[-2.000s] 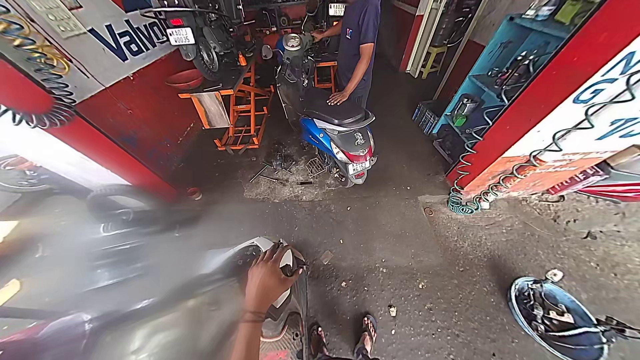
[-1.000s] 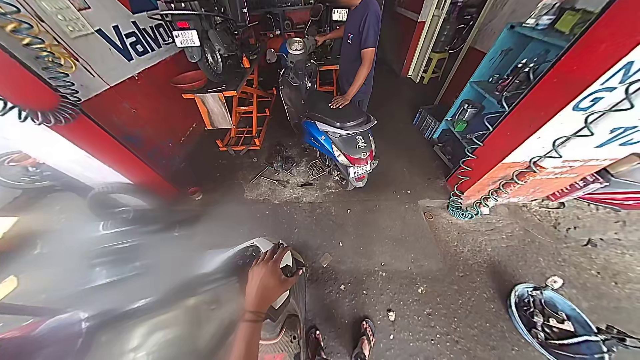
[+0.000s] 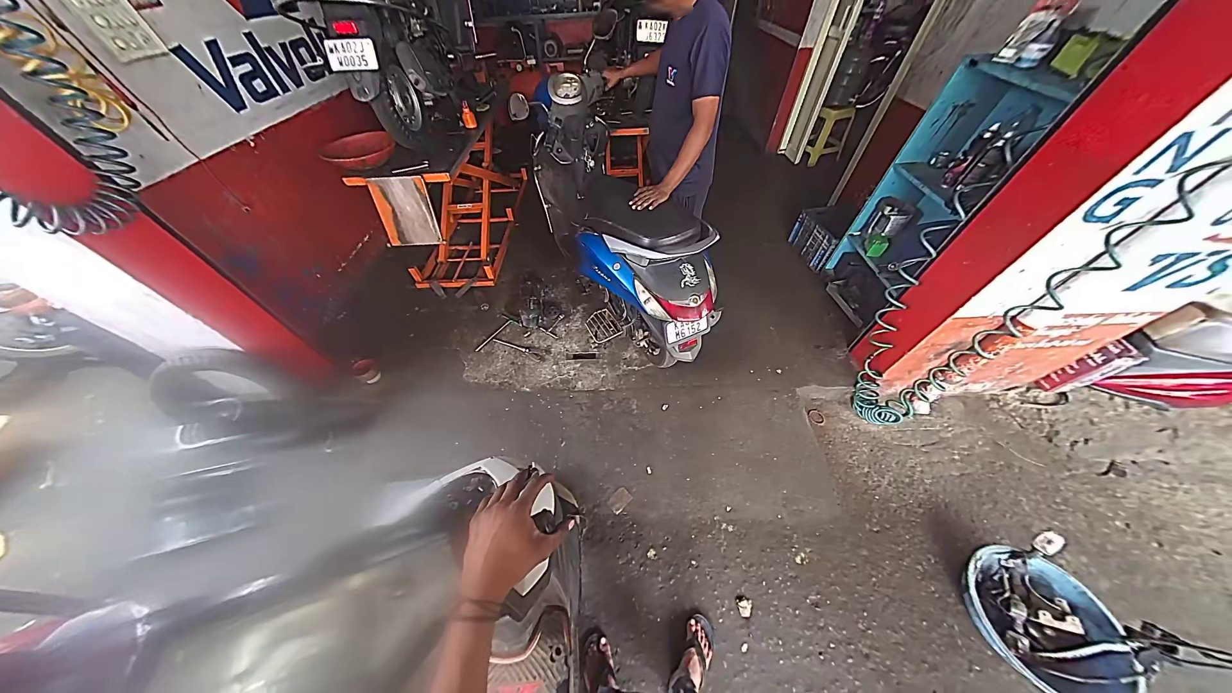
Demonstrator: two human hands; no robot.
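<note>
My left hand (image 3: 512, 534) reaches in from the lower middle. Its fingers are bent over a dark part on the white and black end of a scooter (image 3: 529, 577); the palm side is hidden, and the scooter's left side is lost in blur. My right hand is out of view. Further ahead stands a blue and grey scooter (image 3: 616, 269), its tail facing me. A person (image 3: 691, 96) in a dark T-shirt stands at its right, one hand on the seat and the other at the handlebar.
Tools and metal parts (image 3: 520, 342) lie on the floor left of the blue scooter. An orange lift (image 3: 472, 226) holds another two-wheeler (image 3: 399, 82). Right are a blue shelf (image 3: 910, 183), a coiled green hose (image 3: 881, 409) and a blue tub of parts (image 3: 987, 611). A tyre (image 3: 207, 385) is at left.
</note>
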